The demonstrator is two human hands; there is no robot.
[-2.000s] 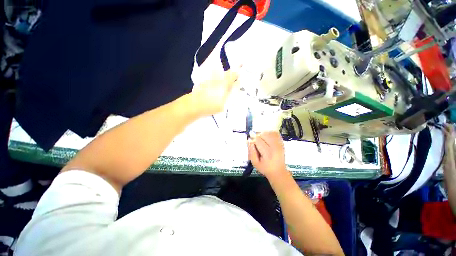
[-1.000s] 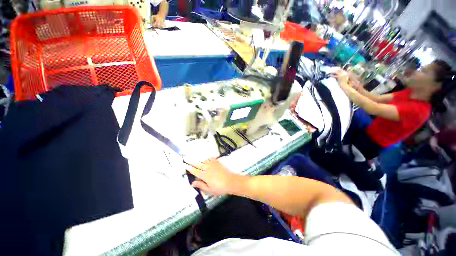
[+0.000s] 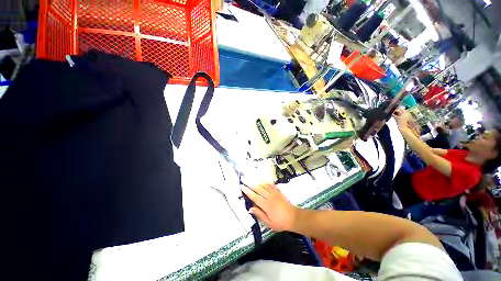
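Note:
A narrow dark strip (image 3: 204,127) loops on the white table left of the sewing machine head (image 3: 274,129). It runs past the needle area and under my right hand, and its end hangs at the table's green front edge. My right hand (image 3: 273,208) lies low on the table in front of the machine, fingertips on the strip. Whether the fingers pinch the strip or only rest on it is unclear. My left hand is out of the picture. A large dark cloth panel (image 3: 104,159) lies flat at the left.
A red openwork basket (image 3: 137,33) stands behind the panel. A blue surface (image 3: 252,69) lies behind the table (image 3: 211,203). Striped cloth (image 3: 390,148) is heaped right of the machine. A person in red (image 3: 450,173) is at the far right. Thin threads lie left of my hand.
Two seconds ago both my hands were at the needle area; my left hand has left the picture. The view has swung up and around, showing the basket and the person. My right hand stays at the strip.

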